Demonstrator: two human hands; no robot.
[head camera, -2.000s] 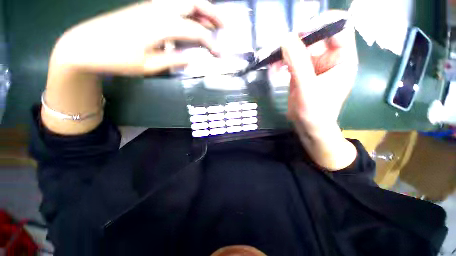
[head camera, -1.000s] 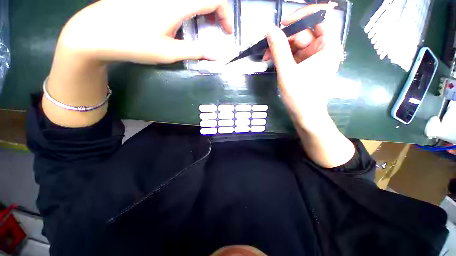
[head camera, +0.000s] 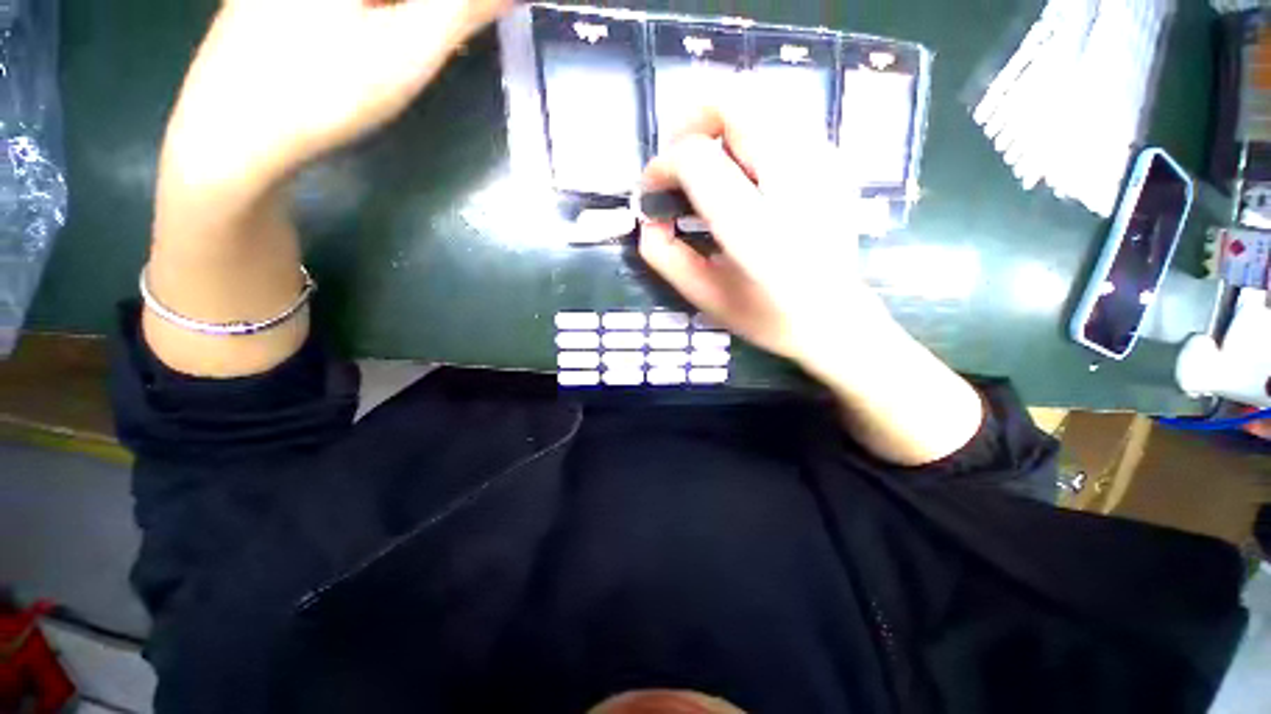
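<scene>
The printed panel strip (head camera: 592, 119) lies flat at the top centre, with black borders, pale windows and small white logos. My right hand (head camera: 746, 237) is over its lower middle, fingers closed on the black tweezers (head camera: 665, 205); only a short dark part shows, and the tips are hidden. A white oval (head camera: 602, 223) shows at the strip's lower left, beside my right fingers. Rows of white oval stickers (head camera: 625, 340) lie near the table edge, below the strip. My left hand (head camera: 397, 42) is raised left of the strip, blurred and cut off by the top edge; its fingertips are partly out of view.
The dark green table (head camera: 404, 265) shines with glare. A smartphone (head camera: 1136, 254) lies at the right, below a fanned white bundle (head camera: 1080, 98). A clear plastic bag (head camera: 25, 181) is at the left edge. A white object (head camera: 1202, 366) and a red-and-white box (head camera: 1238, 258) are at the right edge.
My left hand has moved away from the strip to the upper left. My right hand has come lower and left, and the tweezers have turned. More of the strip's panels show.
</scene>
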